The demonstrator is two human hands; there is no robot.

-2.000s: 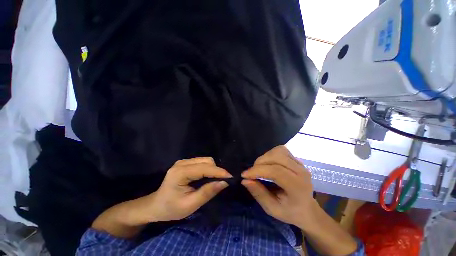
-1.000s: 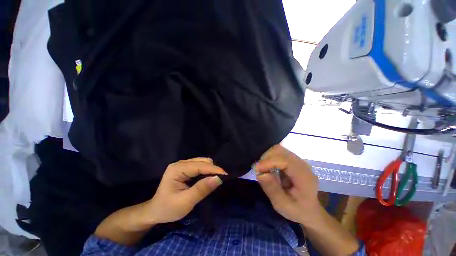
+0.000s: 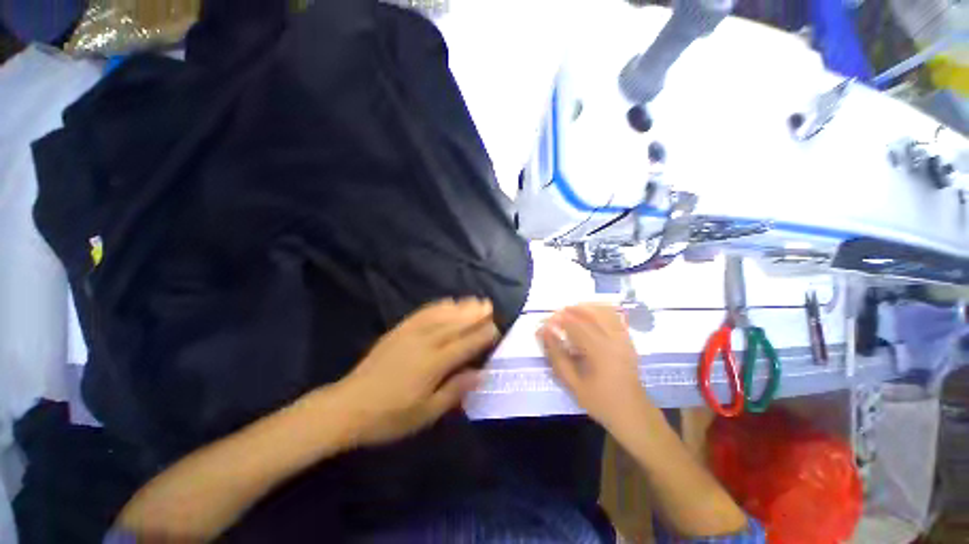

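A large black garment (image 3: 244, 213) lies heaped over the left of the table and the lap, with a small yellow mark (image 3: 96, 251) at its left. My left hand (image 3: 430, 356) is blurred and lies on the garment's right edge, fingers bent; its grip on the cloth is unclear. My right hand (image 3: 584, 345) is over the ruled table edge, just right of the garment, fingers curled and blurred; whether it holds anything is unclear. The white sewing machine head (image 3: 680, 138) stands to the right, its needle area (image 3: 611, 260) beyond my right hand.
Scissors with red and green handles (image 3: 742, 367) lie on the table edge (image 3: 510, 383) at right, beside a slim dark metal tool (image 3: 815, 327). A red plastic bag (image 3: 792, 473) is below the table. White cloth (image 3: 32, 159) is at far left, a clear-wrapped bundle (image 3: 133, 27) at the far edge.
The view has swung right, showing more of the machine. My left hand has moved from pinching the cloth edge near the lap onto the garment's right edge. My right hand is over the table edge.
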